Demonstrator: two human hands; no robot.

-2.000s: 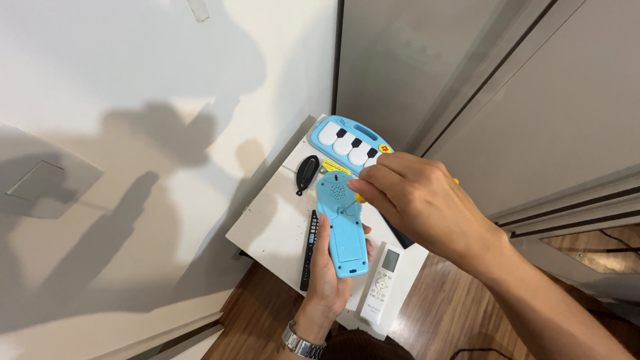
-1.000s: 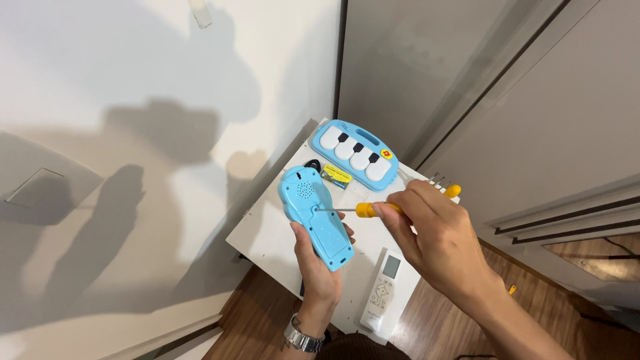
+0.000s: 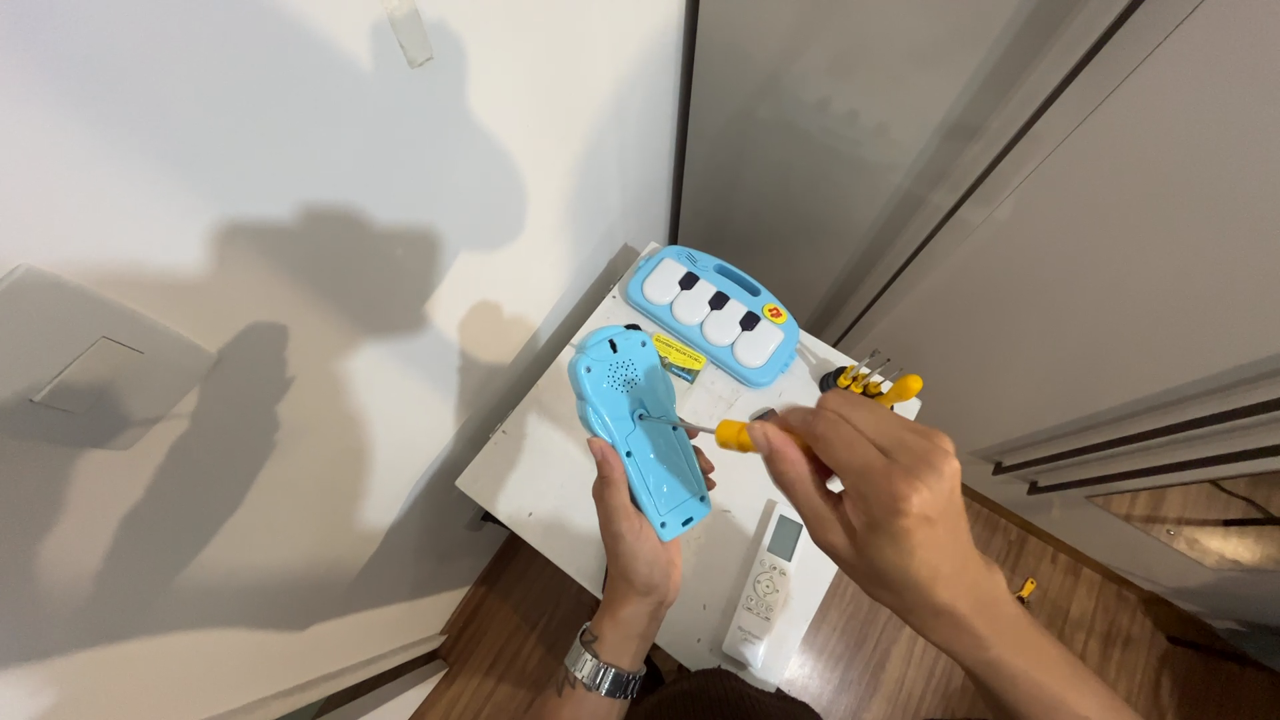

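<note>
My left hand [image 3: 640, 545] is closed around the lower part of a light-blue plastic toy [image 3: 665, 475], whose back faces up with a speaker grille, screw holes and a battery cover. In my right hand [image 3: 870, 490] is a yellow-handled screwdriver [image 3: 735, 435]. Its thin shaft slants left, and the tip meets the screw hole at the cover's upper edge. Behind the toy lies a small packet with a yellow label [image 3: 680, 353], partly hidden by the toy. A metal watch is on my left wrist.
On the white table [image 3: 535, 450] lie a blue toy piano [image 3: 715, 315] at the back, a white remote control [image 3: 765, 590] near the front, and several yellow-handled screwdrivers [image 3: 865, 378] at the right corner. A wall stands left, cabinet doors right. Another yellow-handled item [image 3: 1026, 589] is on the floor.
Two seconds ago my right hand covered the upper part of the toy; it is now to the toy's right, with the screwdriver plainly visible. The toy has tilted in my left hand.
</note>
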